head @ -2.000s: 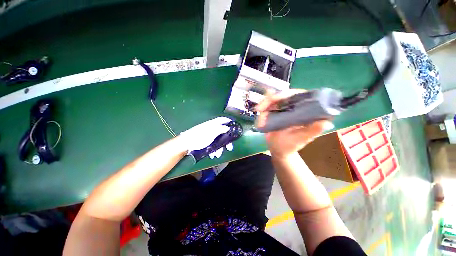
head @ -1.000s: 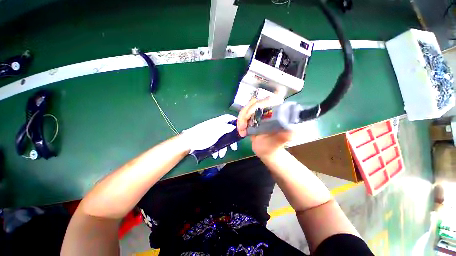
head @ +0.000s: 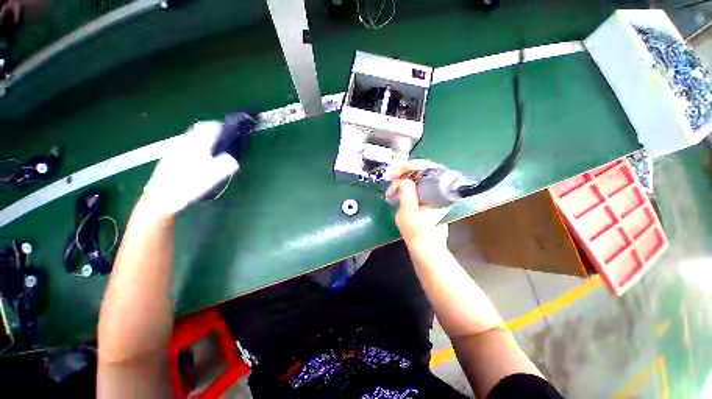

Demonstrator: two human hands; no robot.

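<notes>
My left hand [head: 193,167], in a white glove and blurred, is out to the left by the white rail. It holds a dark navy housing [head: 234,132] at its fingertips; a thin wire loops below the glove. My right hand [head: 414,199], bare, is closed around the grey electric screwdriver [head: 437,185] at the front of the screw feeder [head: 390,128]. The screwdriver's tip is hidden by the hand and feeder. A white disc with a dark centre [head: 350,207] lies on the green bench left of my right hand.
Dark wired units [head: 92,238] lie on the bench at left. A slanting metal post [head: 295,58] stands behind the feeder. A white box of small metal parts [head: 652,97] is at right, with a red compartment tray [head: 613,226] below it. The black cord [head: 511,152] arcs up.
My left hand has moved from beside the screwdriver out to the left rail. The screwdriver has come away from the housing to the feeder's front. The white disc now shows, and the view has shifted.
</notes>
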